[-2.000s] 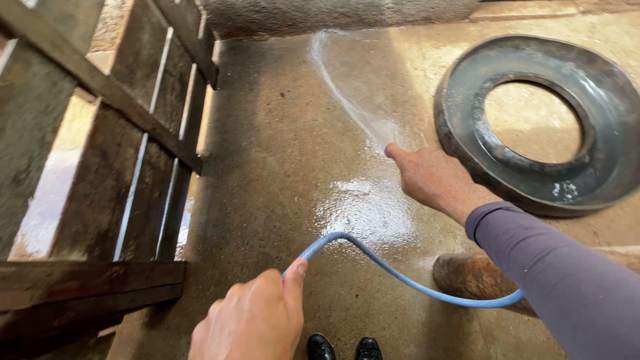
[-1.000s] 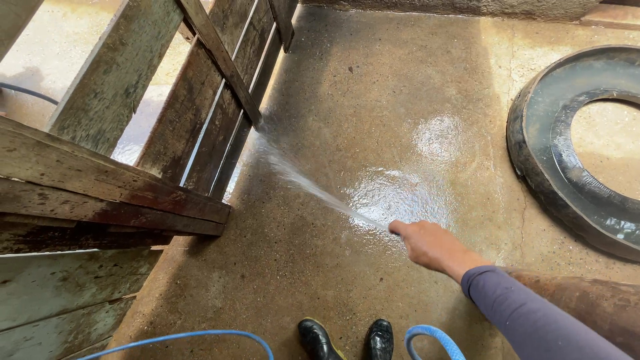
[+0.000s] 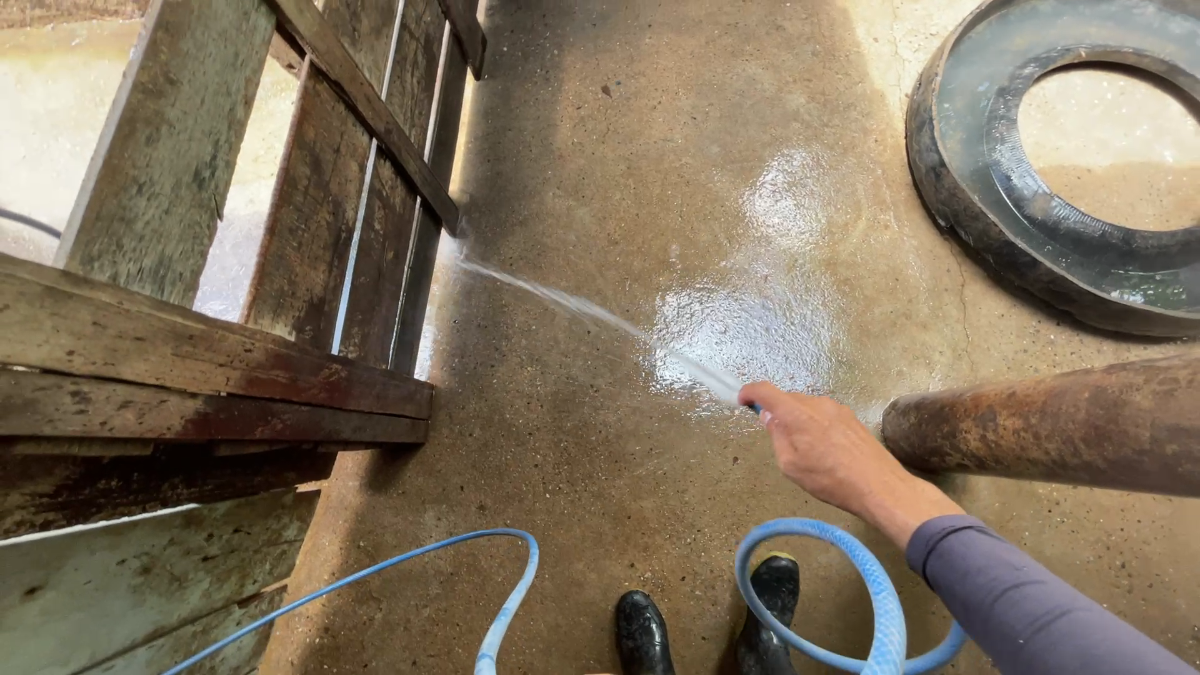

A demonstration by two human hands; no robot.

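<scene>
My right hand [image 3: 830, 450], in a purple-grey sleeve, is closed around the end of a blue hose [image 3: 886, 600]. A jet of water [image 3: 581, 305] leaves the hose end by my thumb and reaches up and left to the foot of the wooden plank gate [image 3: 375, 178]. The hose makes a loop below my wrist, over one boot, and another stretch of it bends across the floor at lower left. Of my left hand at most a sliver of skin shows at the bottom edge, so its hold cannot be seen.
Wet concrete floor [image 3: 600, 487] spreads between the gate and a halved black tyre [image 3: 966, 197] with water in it, at upper right. A rusty round post [image 3: 1041, 427] stands at the right. My black rubber boots [image 3: 642, 633] are at the bottom.
The water jet has swung from the far wall to the gate's foot at the left. My left hand, seen earlier at the hose, has dropped out of view. The view has shifted.
</scene>
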